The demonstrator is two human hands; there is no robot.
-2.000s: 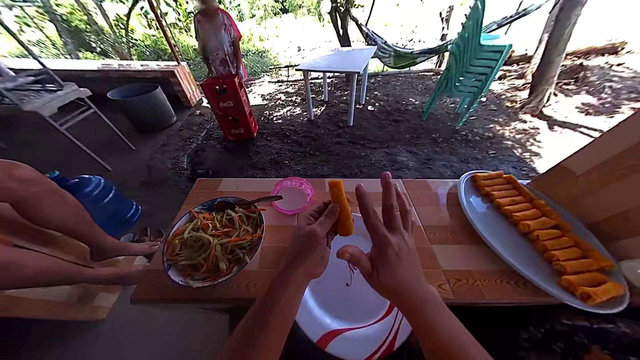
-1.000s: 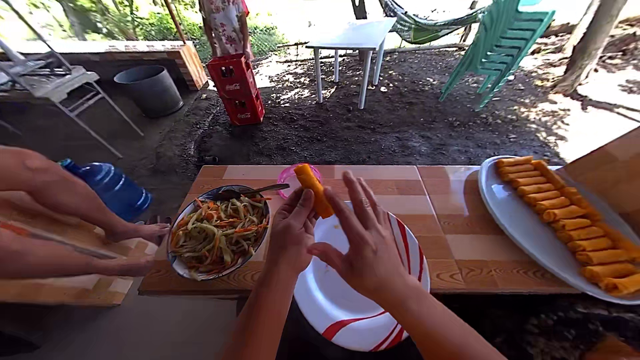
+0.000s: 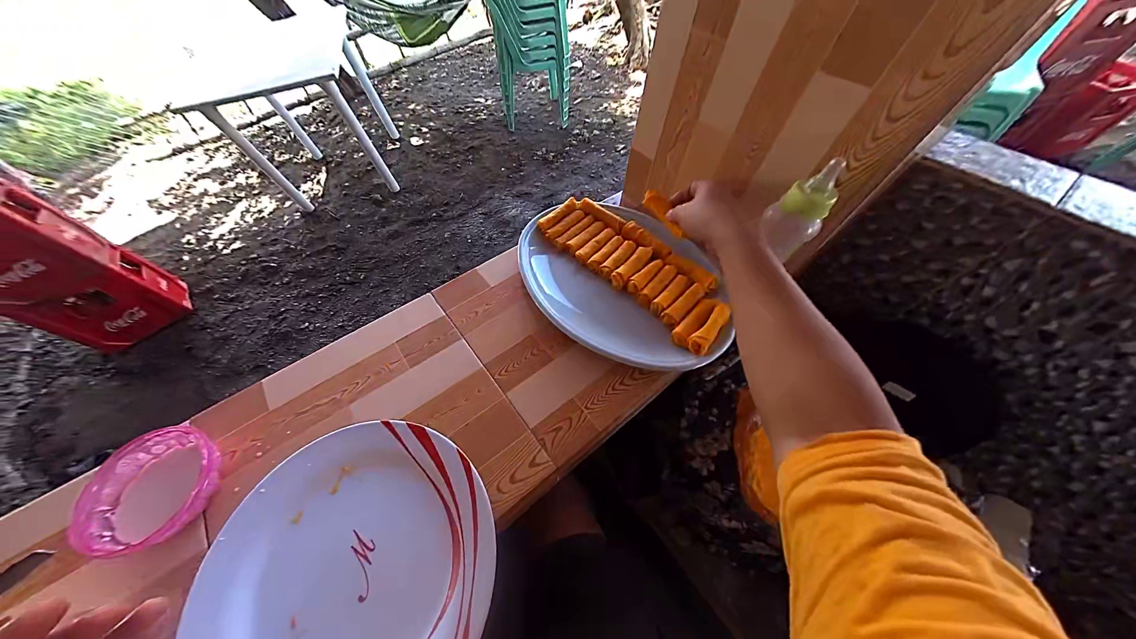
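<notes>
My right hand (image 3: pixel 710 213) grips an orange spring roll (image 3: pixel 661 213) above the far right edge of a grey oval platter (image 3: pixel 568 311). Rows of orange rolls (image 3: pixel 630 266) lie on that platter. Only the fingers of my left hand (image 3: pixel 98 621) show, at the bottom left corner; what they hold, if anything, is hidden. Near them a white plate (image 3: pixel 328 524) with red stripes bears a few orange scraps. Beyond my left fingers stands a pink plastic bowl (image 3: pixel 146 493) with pale contents.
A baby bottle (image 3: pixel 803 209) stands behind my right forearm, near the upright wood-patterned panel (image 3: pixel 754 98). The tiled counter (image 3: pixel 444 355) runs diagonally. Red crates (image 3: pixel 89 266), a white table (image 3: pixel 257 62) and stacked green chairs (image 3: pixel 532 53) stand beyond it.
The view has swung far to the right. My right hand has moved from over the striped plate to the platter, and a roll is now in it. My left hand, which held a roll, is mostly out of view.
</notes>
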